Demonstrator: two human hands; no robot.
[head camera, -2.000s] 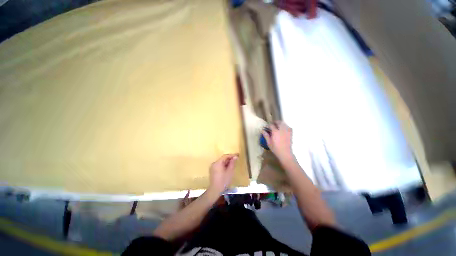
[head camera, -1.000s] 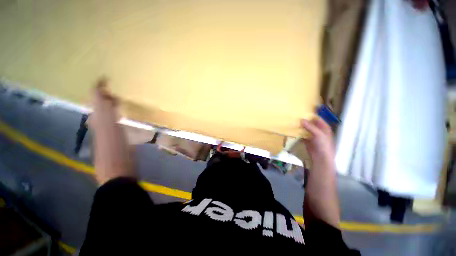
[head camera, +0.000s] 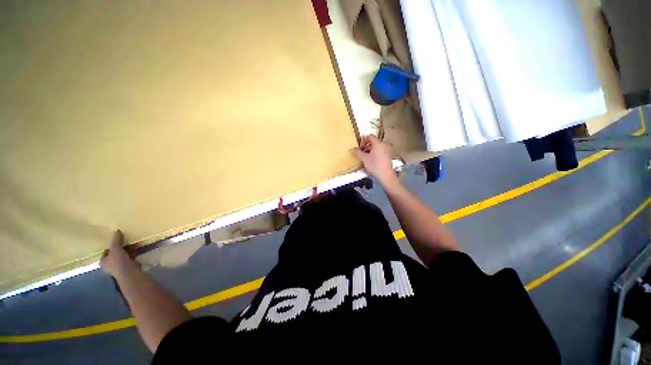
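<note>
The tan fabric ply (head camera: 193, 107) covers the long table, with soft ripples at the lower left. Its front edge runs along the pale table edge (head camera: 250, 212). My left hand (head camera: 118, 258) is at the front edge on the left, thumb on top of the cloth and fingers over the edge, pinching it. My right hand (head camera: 374, 157) pinches the cloth's front right corner between thumb and fingers.
A blue round object with a handle (head camera: 391, 84) lies right of the ply, beside brown crumpled cloth (head camera: 402, 128). White cloth (head camera: 507, 64) lies further right. Goods show below the table. The grey floor has yellow lines (head camera: 492, 196). A metal frame (head camera: 619, 306) stands lower right.
My left hand has moved away to the left along the front edge. My right hand has moved to the ply's corner, away from the blue object. The lifted front edge now lies down along the table edge.
</note>
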